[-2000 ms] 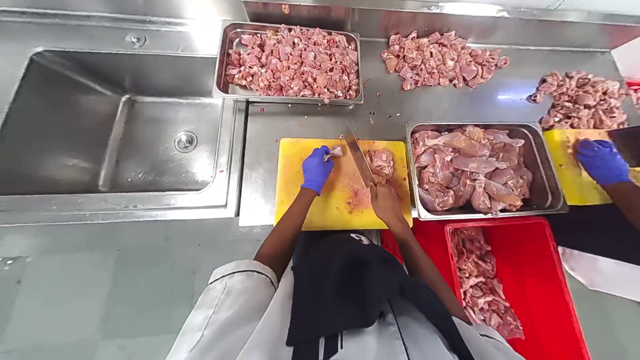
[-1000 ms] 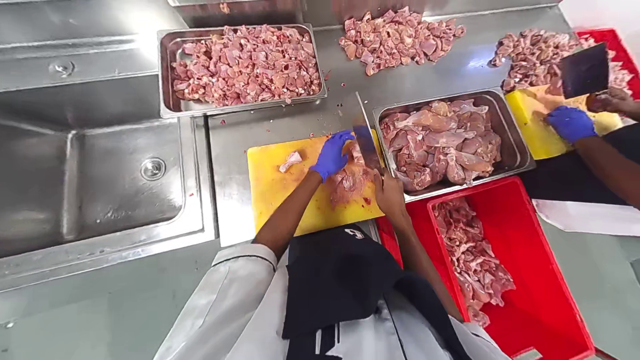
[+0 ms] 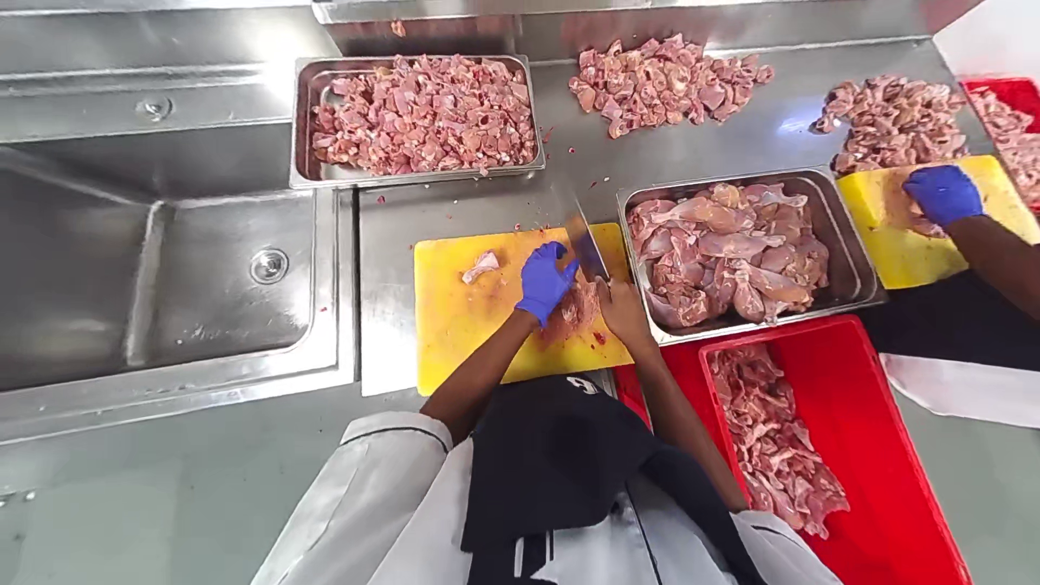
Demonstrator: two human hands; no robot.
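On a yellow cutting board (image 3: pixel 463 325), my left hand (image 3: pixel 545 280), in a blue glove, rests its fingers at a piece of raw chicken (image 3: pixel 578 305); whether it grips the meat cannot be made out. My bare right hand (image 3: pixel 624 313) is closed on the handle of a large knife (image 3: pixel 587 248), whose blurred blade points away from me beside the left fingers. A small piece of chicken with bone (image 3: pixel 481 266) lies apart on the board's left side. Right of the board stands a steel pan (image 3: pixel 849 244) of raw chicken legs (image 3: pixel 735 244).
Cut chicken fills a steel tray (image 3: pixel 305 122) behind the board; more is heaped on the counter (image 3: pixel 666 81). A sink (image 3: pixel 236 284) lies left. A red crate (image 3: pixel 861 422) holds chicken scraps (image 3: pixel 772 439). At right, a co-worker's gloved hand (image 3: pixel 942 195) is on another yellow board (image 3: pixel 865 187).
Since two seconds ago, the small bony piece has left my left hand and lies on the board. My left hand has moved right, to the meat beside the knife.
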